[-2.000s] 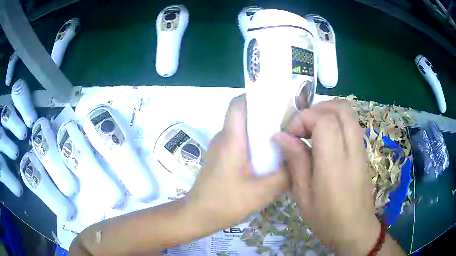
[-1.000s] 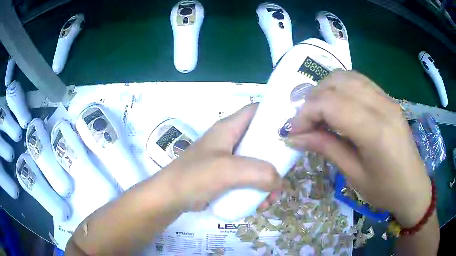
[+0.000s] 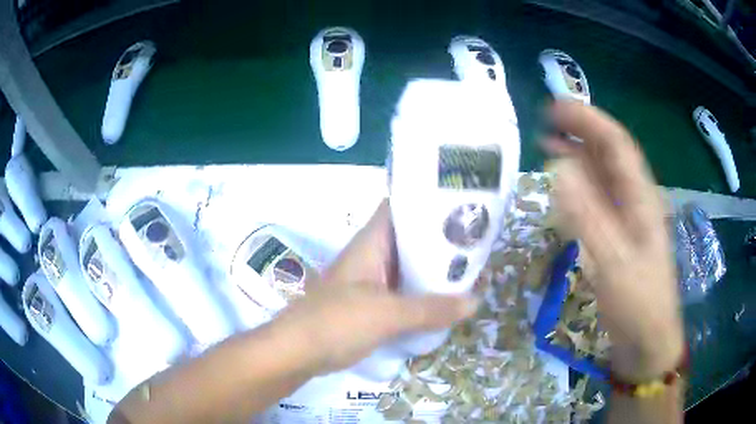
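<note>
A white handset [image 3: 419,166] is held upright in my left hand [image 3: 365,310], its face toward me. Its dark display window [image 3: 469,167], round mirror-like button [image 3: 466,224] and small oval button [image 3: 457,267] show. My left thumb lies across the handle below the buttons. My right hand [image 3: 617,224] is raised to the right of the handset, apart from it and blurred. Whether its fingertips hold a small piece of film cannot be told.
Handsets [image 3: 338,99] lie spaced on the dark green conveyor [image 3: 240,108]. More handsets [image 3: 178,273] lie at the left on the printed paper [image 3: 331,186]. Film scraps [image 3: 489,356] spread around a blue tray [image 3: 551,310]. A crinkled clear bag [image 3: 698,248] lies at the right edge.
The handset has turned more upright and its face now points toward me. My right hand has moved off its buttons to the right. The belt handsets have shifted right.
</note>
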